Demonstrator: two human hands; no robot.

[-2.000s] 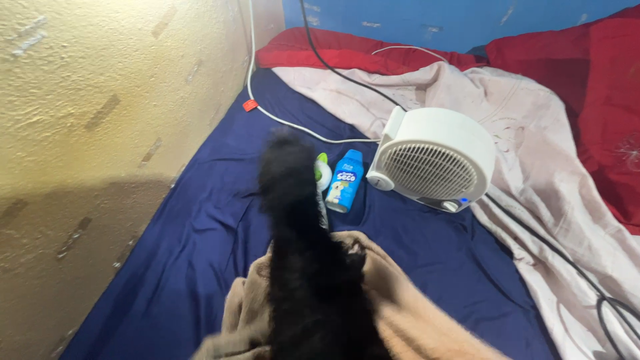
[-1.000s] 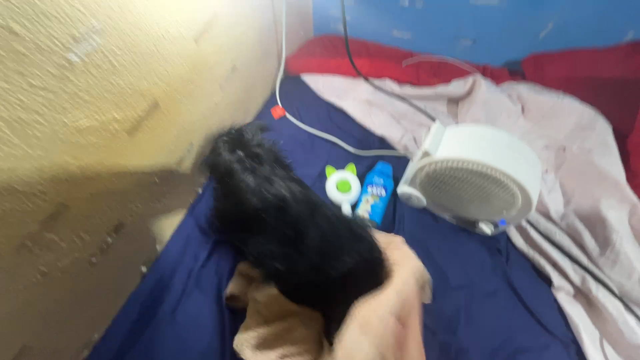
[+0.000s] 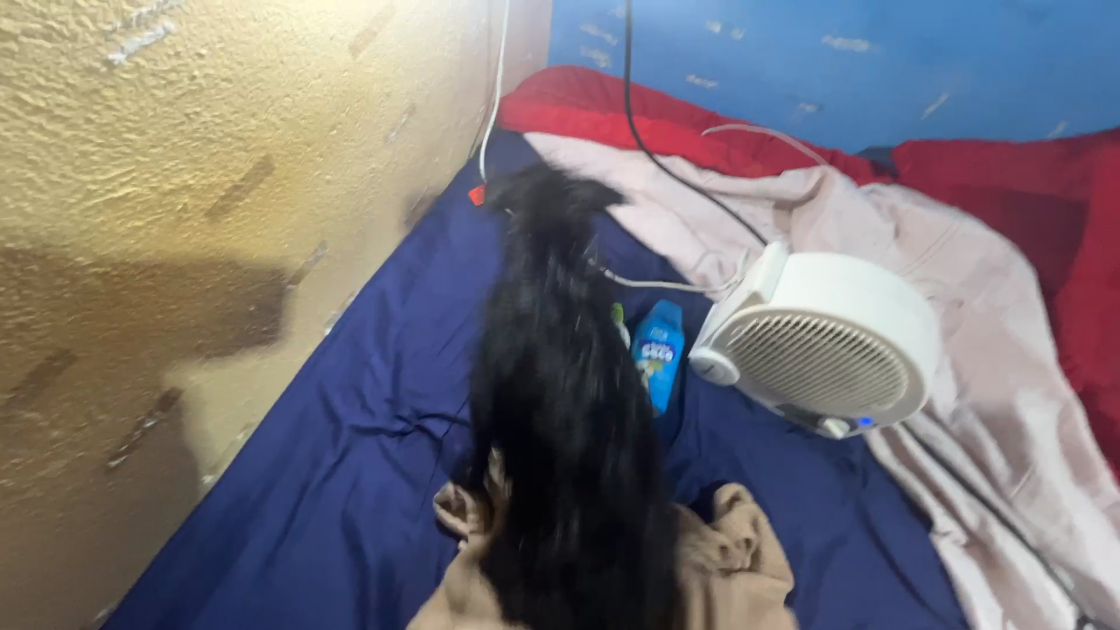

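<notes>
A black furry animal, most likely a dog seen from behind and above, (image 3: 569, 402) stands over a tan cloth (image 3: 744, 560) at the bottom centre, its head towards the far corner. Motion blurs its fur. To its right a blue plastic bottle (image 3: 658, 354) lies on the navy sheet (image 3: 367, 464). Between bottle and animal shows a sliver of a green and white object (image 3: 619, 324), mostly hidden. Neither my left hand nor my right hand is visible.
A white fan heater (image 3: 822, 341) with a blue light stands at the right on a pale pink blanket (image 3: 989, 289). Black (image 3: 643, 144) and white (image 3: 500, 79) cables cross the bed. Red bedding (image 3: 595, 101) lies along the blue wall (image 3: 787, 61); a yellow textured wall (image 3: 219, 175) rises at the left.
The animal has moved forward towards the far corner and covers most of the green and white object. A hand seen at its rear one second ago is out of view.
</notes>
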